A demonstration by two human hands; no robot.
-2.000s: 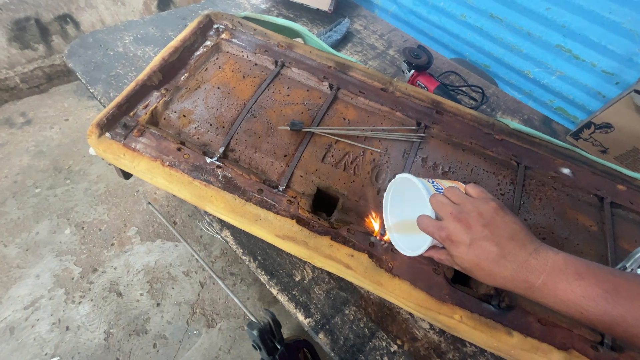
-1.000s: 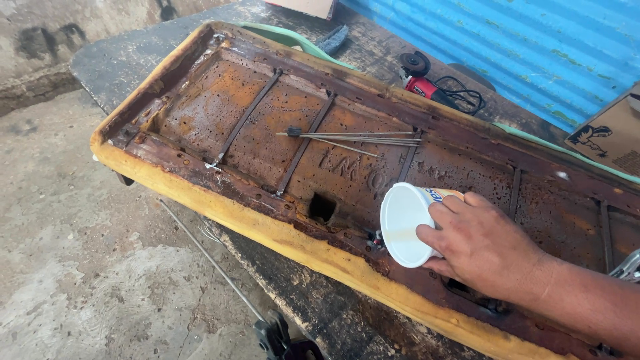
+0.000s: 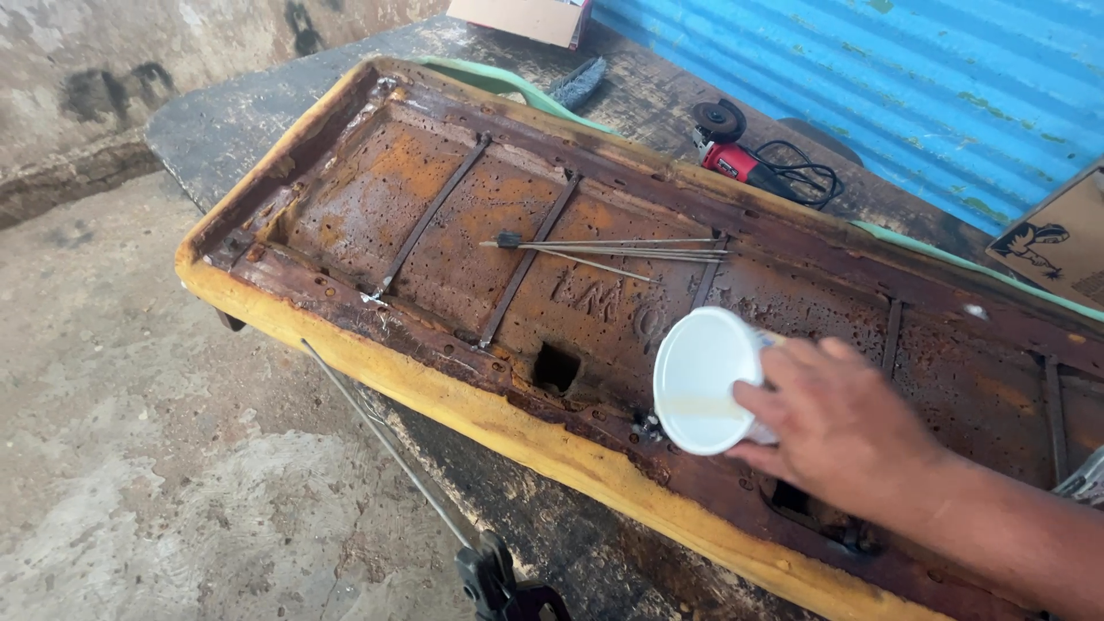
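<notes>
My right hand [image 3: 828, 405] grips a white plastic tub [image 3: 703, 379], tilted with its mouth toward the left, over the near rail of a rusty metal seat pan [image 3: 388, 207] edged in yellow foam [image 3: 414, 405]. A small dark and whitish spot [image 3: 647, 425] shows on the metal beside the tub's rim. Several welding rods [image 3: 630, 250] lie across the pan's cross straps. At the bottom, an electrode holder [image 3: 500, 578] has a rod [image 3: 388, 440] clamped in it, pointing up and left. Whether a hand holds it cannot be seen; my left hand is out of view.
A red angle grinder [image 3: 733, 162] with its cord lies behind the pan on the worn table [image 3: 250, 112]. A grey-blue brush or cloth [image 3: 576, 84] and an open cardboard box [image 3: 522, 19] are farther back. Another box [image 3: 1056, 237] stands at right by the blue corrugated sheet [image 3: 906, 78].
Small flames beside the tub two seconds ago are gone. My right hand still holds the tub tilted over nearly the same place.
</notes>
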